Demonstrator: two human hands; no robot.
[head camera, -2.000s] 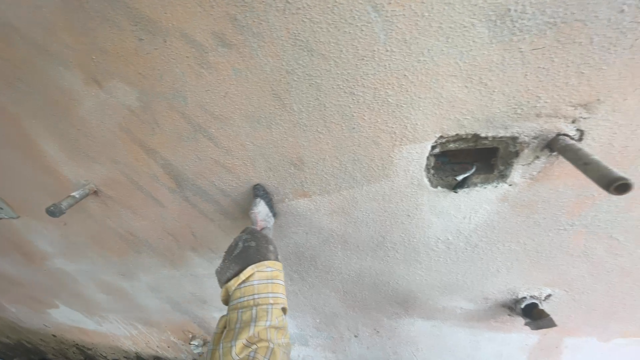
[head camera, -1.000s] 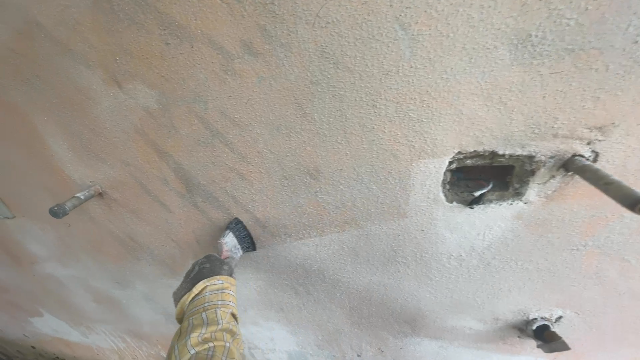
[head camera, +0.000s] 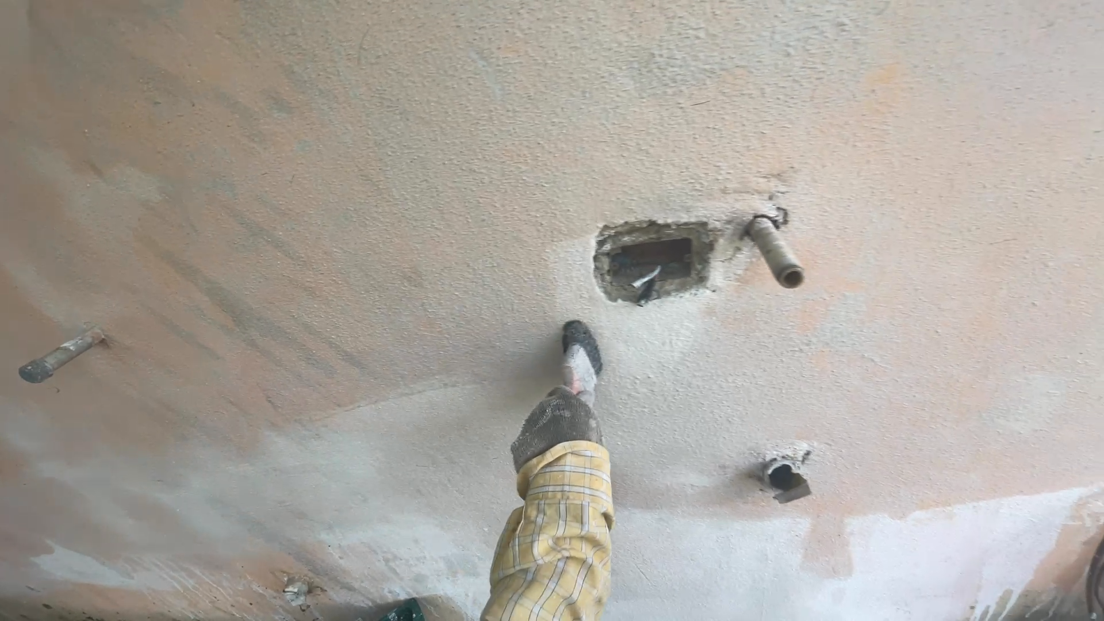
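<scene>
Grey-white residue coats the handle end of the brush (head camera: 582, 354), whose dark bristles touch the rough plastered wall. My left hand (head camera: 558, 423), in a dark, dusty covering that looks like a glove, grips it from below; the fingers are mostly hidden. A yellow plaid sleeve (head camera: 556, 526) covers that arm. Above and to the right of the bristles is a rectangular wall recess (head camera: 610, 285) with a ragged edge and a pale strip, perhaps wire or foil, sticking out. My right hand is out of view.
A pipe stub (head camera: 776, 250) juts out right of the recess, and a capped one (head camera: 65, 355) at the far left. Lower right is an open round pipe end (head camera: 783, 476). A small fitting (head camera: 297, 590) and a dark green object (head camera: 404, 611) show at the bottom.
My left hand and the brush have moved right along the wall, from well left of the recess to just below it. The view has shifted to the right.
</scene>
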